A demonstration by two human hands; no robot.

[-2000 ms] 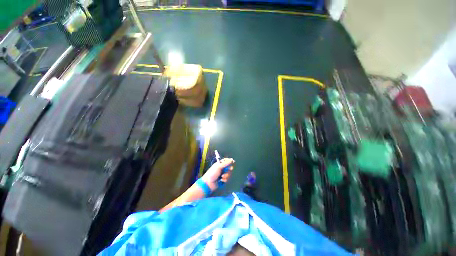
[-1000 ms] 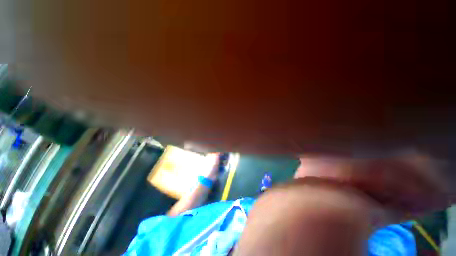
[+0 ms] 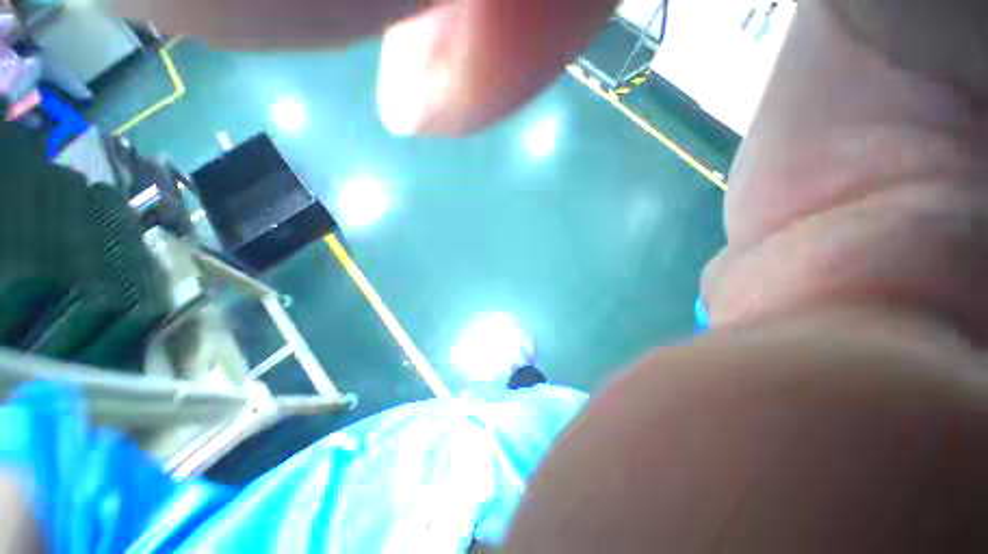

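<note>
A large, blurred hand, which looks like my right hand [image 3: 856, 260], is very close to the camera and covers the right side and parts of the top edge. One fingertip hangs down at the top centre. Whether it holds anything does not show. My left hand is out of the picture; only a blue sleeve [image 3: 76, 465] and a bit of skin show at the lower left edge. Dark green ribbed pieces [image 3: 98, 271], possibly a board stack, stand at the left beside a pale metal frame [image 3: 309, 352].
A black open bin [image 3: 260, 200] stands on the green floor beyond the frame, by a yellow line [image 3: 379, 308]. Another yellow line runs at the upper right, near a wheeled frame [image 3: 634, 49] and a white surface. A dark shoe tip [image 3: 528, 376] shows below centre.
The view has turned from the black foam stacks and brown carton to the floor with the black bin. The near hand uncovers more of the view. My left hand has left the picture.
</note>
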